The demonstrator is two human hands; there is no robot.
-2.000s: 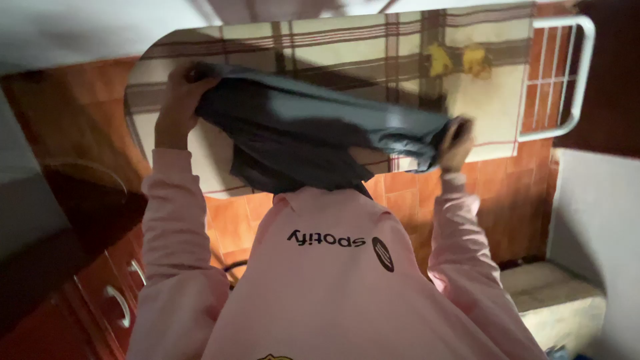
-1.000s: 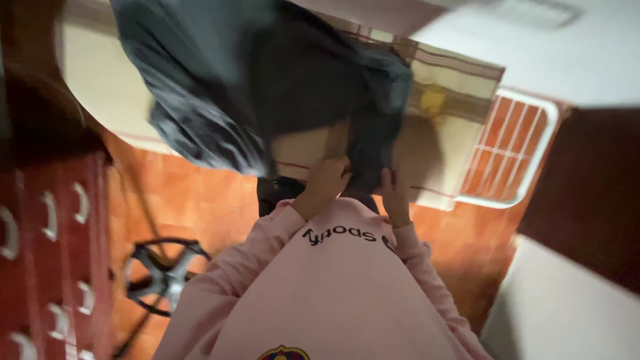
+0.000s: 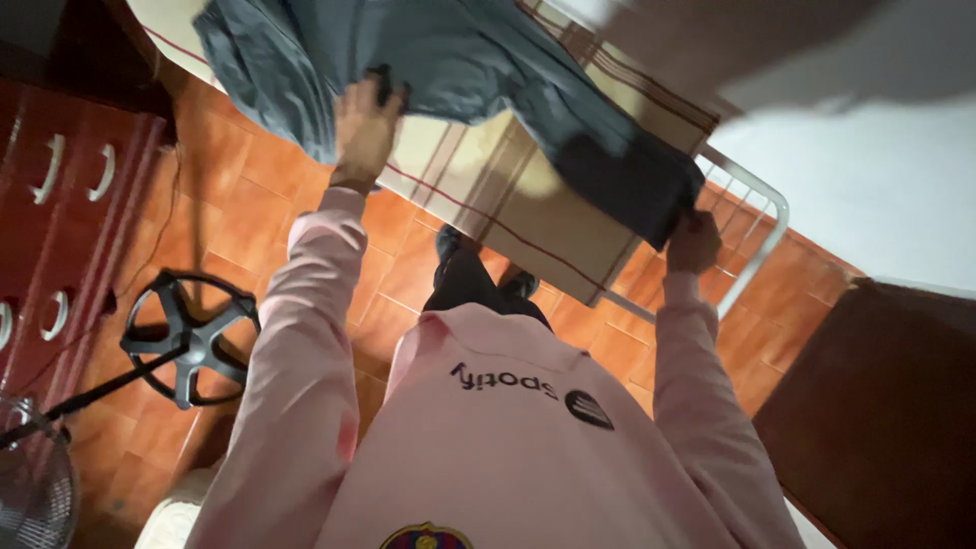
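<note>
A dark blue-grey long-sleeved garment (image 3: 427, 53) lies spread over an ironing board with a striped, checked cover (image 3: 526, 206). My left hand (image 3: 368, 126) rests on the garment's near edge with its fingers apart, beside a small dark patch on the cloth. At the board's right end, my right hand (image 3: 692, 232) grips the end of a dark sleeve (image 3: 648, 179), which stretches diagonally from the body of the garment. The garment's upper part runs out of view at the top.
A white wire rack (image 3: 762, 221) extends from the board's right end. Lower left stand a pedestal fan's round base (image 3: 191, 347) and its wire guard (image 3: 34, 480). Red drawers (image 3: 76, 191) are at the left, a brown panel (image 3: 877, 412) at the right, tiled floor below.
The garment was held up between both hands, then hung bunched near my body; now it lies spread on the board. My hands have moved apart, the right one out to the sleeve's end.
</note>
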